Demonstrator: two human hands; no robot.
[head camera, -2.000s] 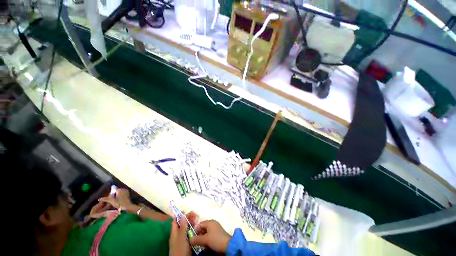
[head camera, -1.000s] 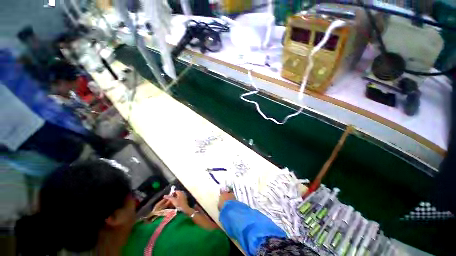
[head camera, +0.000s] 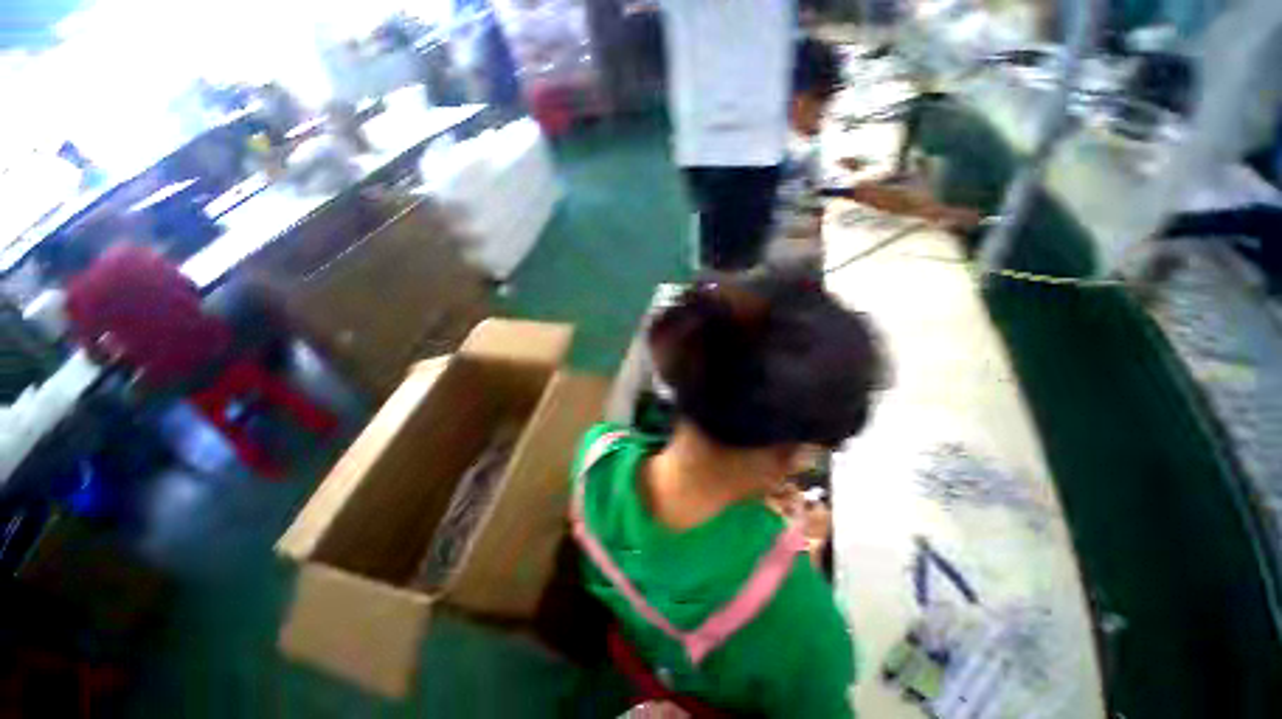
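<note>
Neither of my hands is in the picture. A worktop runs away from me at the right, blurred. Nearest on it, at the bottom right, lie a few green and white stick bodies beside a heap of white parts. Dark-handled pliers lie spread open just beyond them. A scatter of small grey fittings lies farther up the worktop.
A coworker in green sits left of the worktop. An open cardboard carton with greyish sticks inside stands on the floor. The green belt runs along the right. A person in white stands beyond; another in red is at left.
The view has swung left and down the line, bringing the carton and floor into view. The blue-sleeved arm reaching near the pliers is now out of the picture.
</note>
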